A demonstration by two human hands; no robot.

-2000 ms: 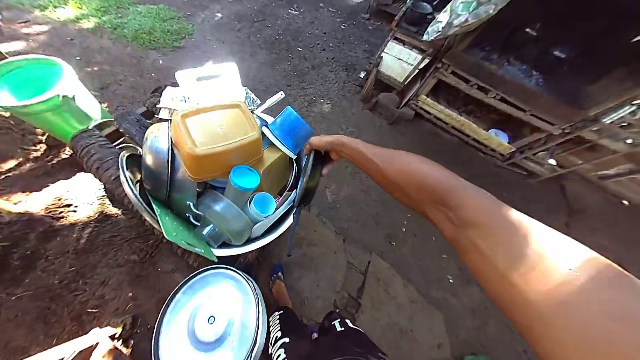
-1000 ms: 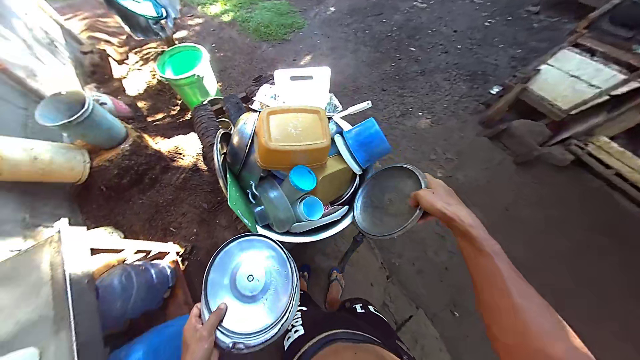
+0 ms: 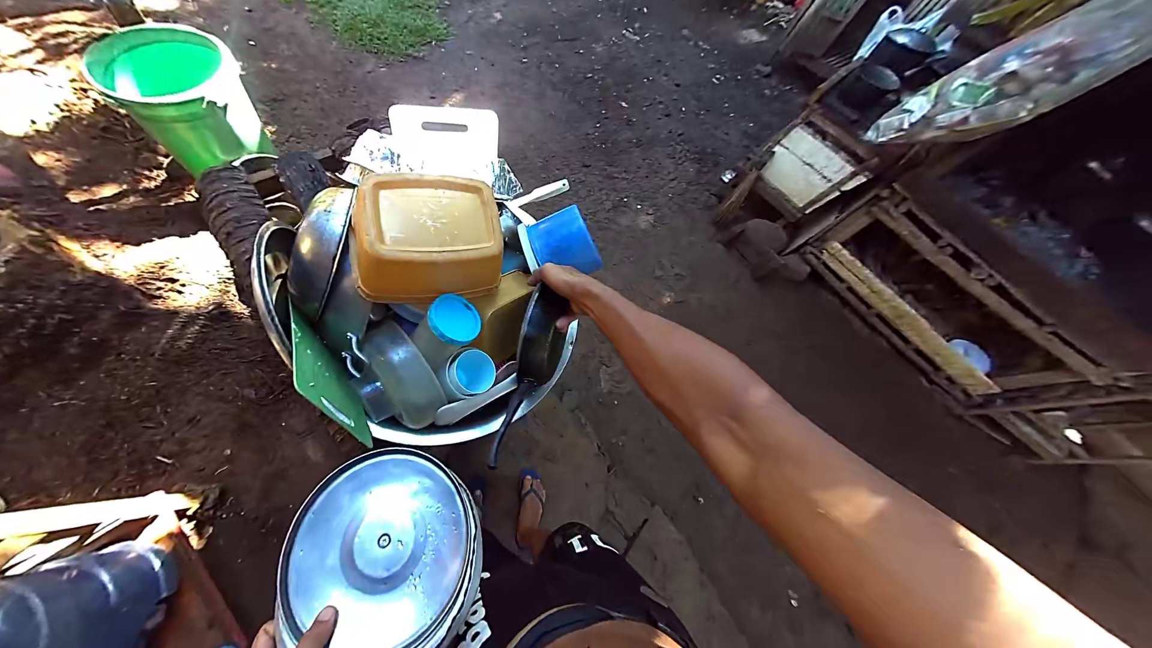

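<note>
My right hand [image 3: 569,290] grips the rim of a black frying pan [image 3: 540,337], which stands on edge at the right side of a large metal basin [image 3: 450,436], its handle pointing down. Heaped in the basin are an orange plastic container [image 3: 430,229], a blue plastic container [image 3: 563,239], blue-topped clear containers [image 3: 454,319], a green board [image 3: 326,378], dark metal bowls [image 3: 319,243] and a white cutting board [image 3: 444,139]. At the bottom, my left hand [image 3: 306,630], partly out of frame, holds a lidded round aluminium pot [image 3: 382,540] against my body.
A green bucket [image 3: 180,108] stands behind the basin at left, near a dark tire [image 3: 234,220]. Wooden slatted racks [image 3: 918,315] with dark pots [image 3: 868,85] are on the right. Bottom left are a wooden frame [image 3: 99,515] and a dark blue object [image 3: 85,594].
One second ago my right hand held a round, flat pan or lid out to the right of the basin; now it is at the basin's right edge on the frying pan. The view has shifted.
</note>
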